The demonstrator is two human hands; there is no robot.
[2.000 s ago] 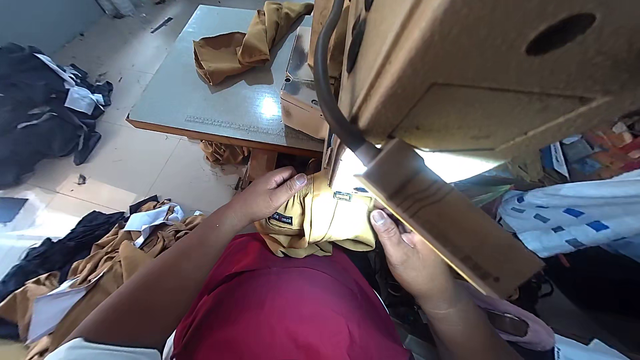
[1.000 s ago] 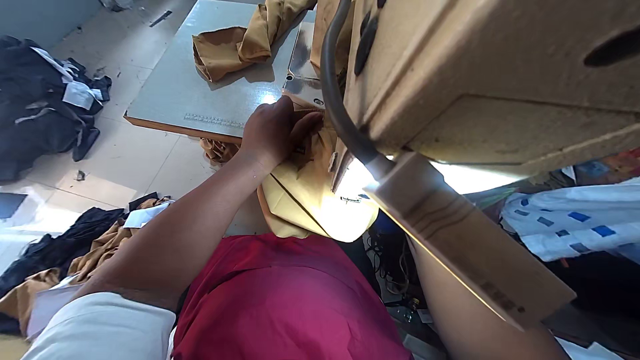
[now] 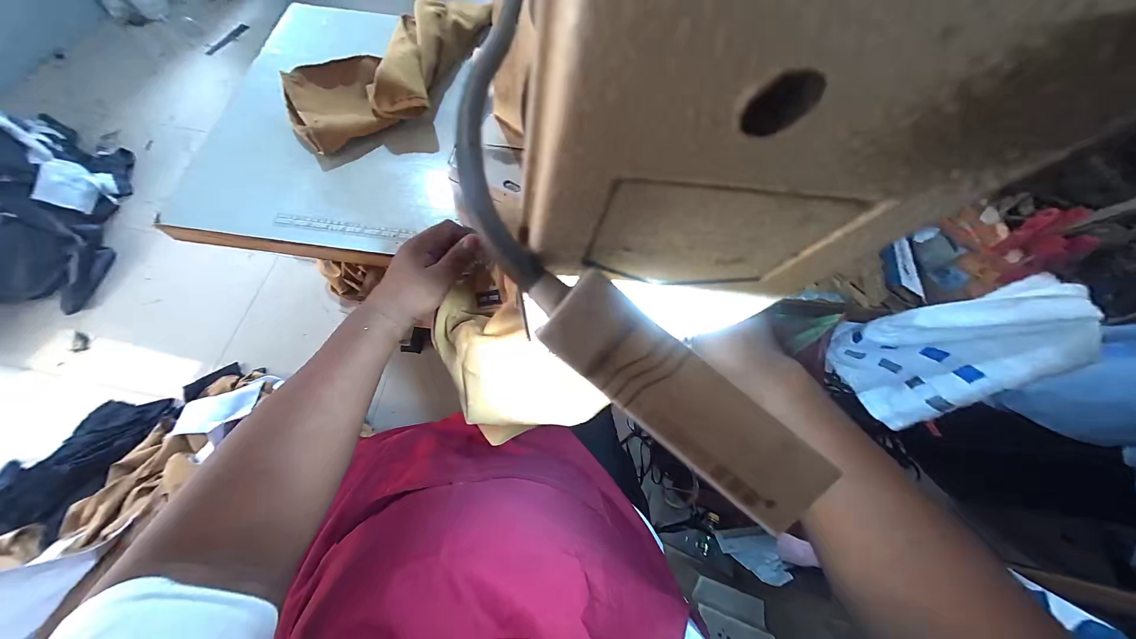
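My left hand [image 3: 437,266] grips the upper left edge of a tan fabric garment piece [image 3: 524,377], fingers bunched on the cloth. A dark label bearing writing [image 3: 488,297] shows beside the fingers. The cloth hangs below the head of a large industrial sewing machine [image 3: 710,160], its lower part brightly lit. My right hand [image 3: 732,342] reaches beneath the machine head, behind the lamp housing [image 3: 688,399]; its fingers are hidden in glare, and what they touch cannot be told. The needle is hidden.
A folded tan cloth [image 3: 355,98] lies on the pale machine table [image 3: 231,177], by a printed ruler scale [image 3: 342,226]. Garments [image 3: 133,479] are heaped at lower left, dark clothes [image 3: 53,213] lie on the floor, and a white cloth with blue squares [image 3: 967,355] hangs at right.
My left hand let go a little lower down and moved up to the cloth near the table edge. My right hand moved from the cloth's right side to under the machine head.
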